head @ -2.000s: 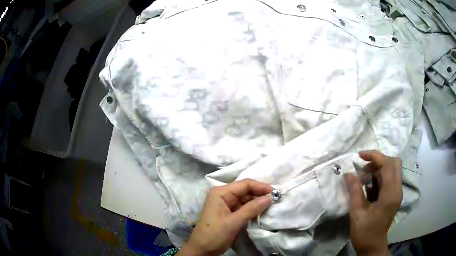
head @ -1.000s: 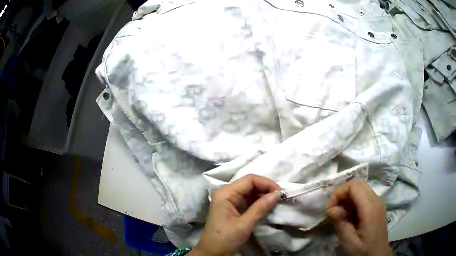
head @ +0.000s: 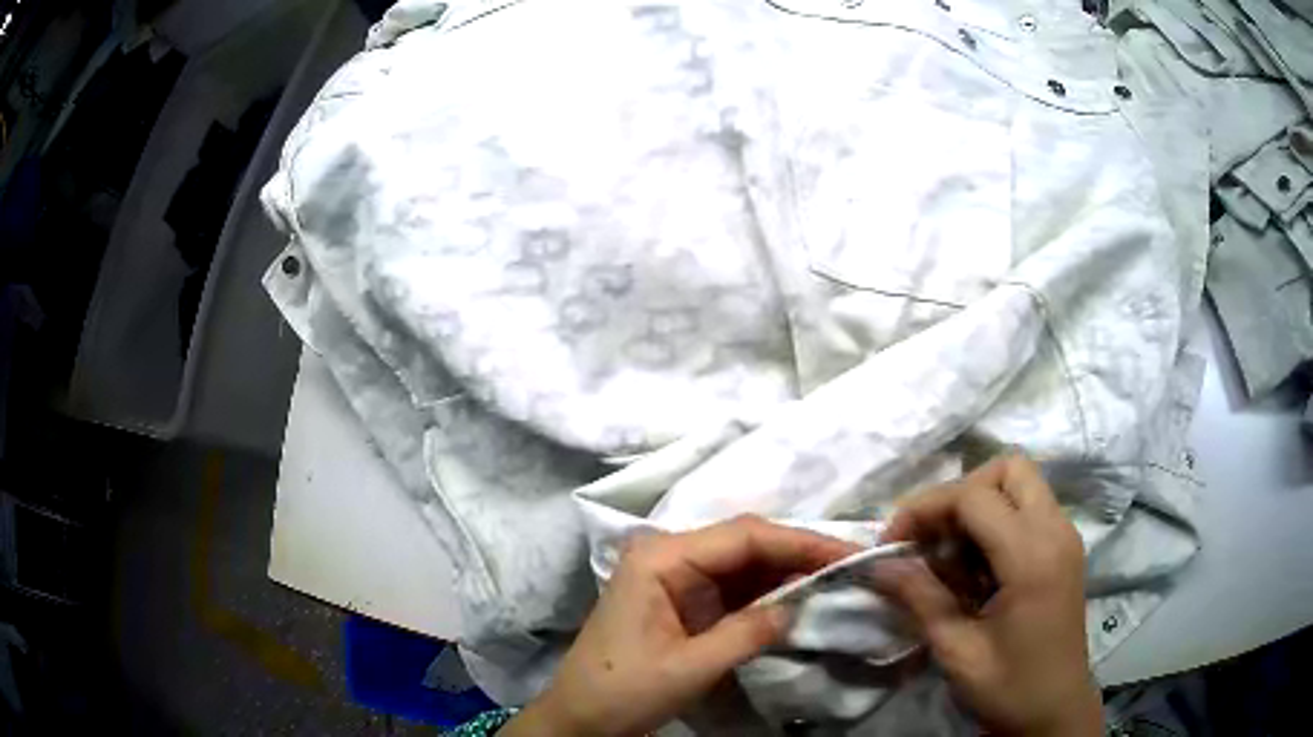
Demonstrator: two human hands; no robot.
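An off-white jacket with a faint grey motif (head: 576, 274) covers the table front. Its sleeve (head: 893, 396) lies slantwise over the body. My left hand (head: 691, 619) pinches the edge of the cuff (head: 842, 612) between thumb and fingers. My right hand (head: 1001, 598) has its fingers curled at the right end of the same edge, close to my left fingertips. The cuff's edge is bent up between the two hands. Fingers hide the cuff's buttons, and the inside of my right palm is hidden.
More greyish jackets (head: 1253, 288) lie heaped at the far right. The white tabletop (head: 339, 490) shows at the left. A large white bin (head: 209, 310) with dark cloth stands left of the table. A blue crate (head: 396, 674) is below the table edge.
My right hand has moved left and closed in on the cuff edge near my left hand. The cuff edge has folded up, and its buttons are now covered. The jacket has shifted slightly left.
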